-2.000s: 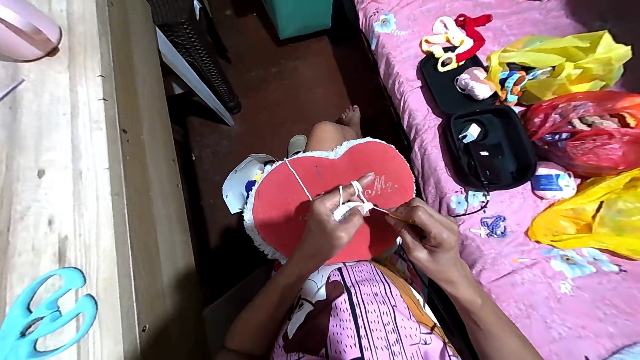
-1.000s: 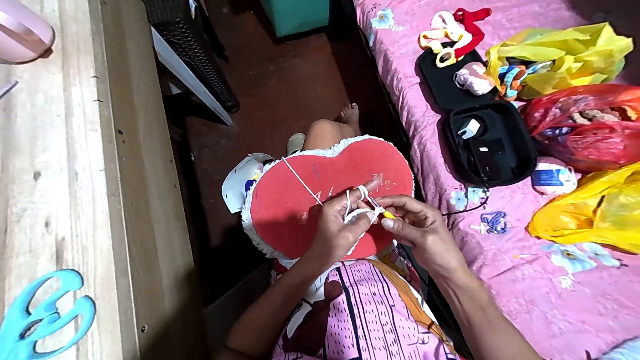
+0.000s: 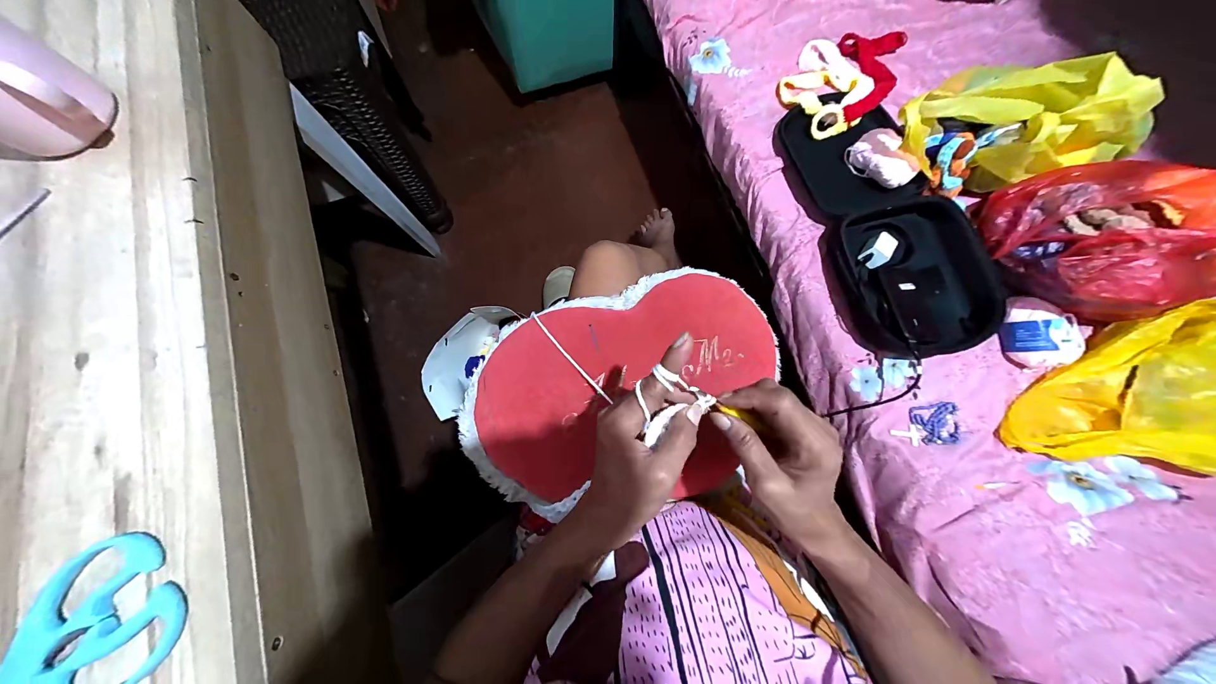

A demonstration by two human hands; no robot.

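My left hand [image 3: 646, 456] pinches a small piece of white crochet [image 3: 670, 420], with white yarn looped round its raised finger. From that hand a strand of yarn [image 3: 570, 356] runs up to the edge of a red heart-shaped board [image 3: 541, 408] with fluffy white trim, which lies on my lap. My right hand [image 3: 784, 446] grips a crochet hook with a yellow handle [image 3: 739, 414], its tip end at the white piece. Both hands almost meet over the heart's lower right part. The fingers hide most of the hook.
To the right, a pink bedspread [image 3: 912, 513] bears an unzipped black case [image 3: 917, 275], a yarn ball [image 3: 1040, 332], a red plastic bag [image 3: 1102, 242] and yellow plastic bags [image 3: 1121, 389]. On the left, turquoise-handled scissors [image 3: 95, 617] and a pink container [image 3: 47, 95] rest on a wooden table [image 3: 123, 380].
The right hand has drawn in close against the left; two seconds ago the hook's shaft showed between them. Its yellow handle now shows at the white piece.
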